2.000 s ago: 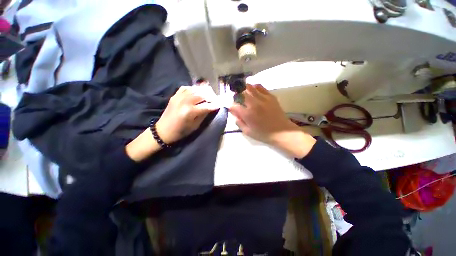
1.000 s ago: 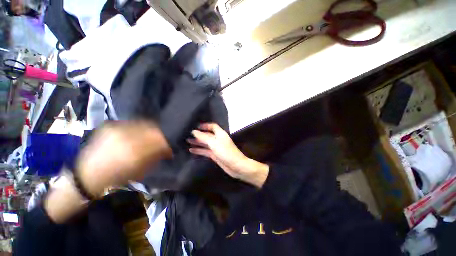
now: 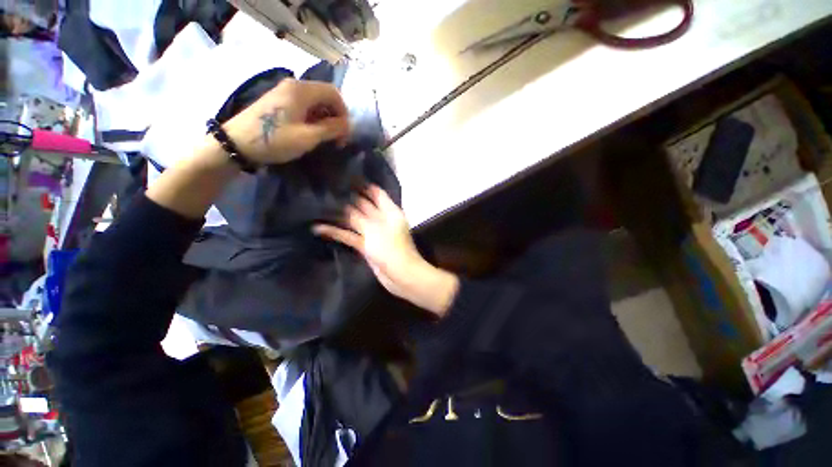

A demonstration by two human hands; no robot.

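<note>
The dark fabric point(image 3: 265, 283) lies bunched over the front edge of the machine table and hangs down over my lap. My left hand point(image 3: 296, 120) is curled on the upper part of the fabric, its fingertips turned away and partly hidden, a beaded bracelet on the wrist. My right hand point(image 3: 381, 239) lies on the fabric lower down, fingers spread and slightly blurred. Pale fabric point(image 3: 182, 91) shows behind and left of the dark cloth. The sewing machine's needle area point(image 3: 351, 23) is at the top edge, just beyond my left hand.
Shears with dark red handles point(image 3: 629, 41) lie on the cream machine table point(image 3: 511, 137), cut off at the top. An open box point(image 3: 689, 292) at right holds papers and a dark flat object point(image 3: 725, 160). A pink-handled tool point(image 3: 62, 142) and a blue bin point(image 3: 62, 274) are at far left.
The view has swung down toward my lap. The cloth has come off the needle area toward me. My left hand has moved up onto the fabric near the machine; my right hand stays on the cloth.
</note>
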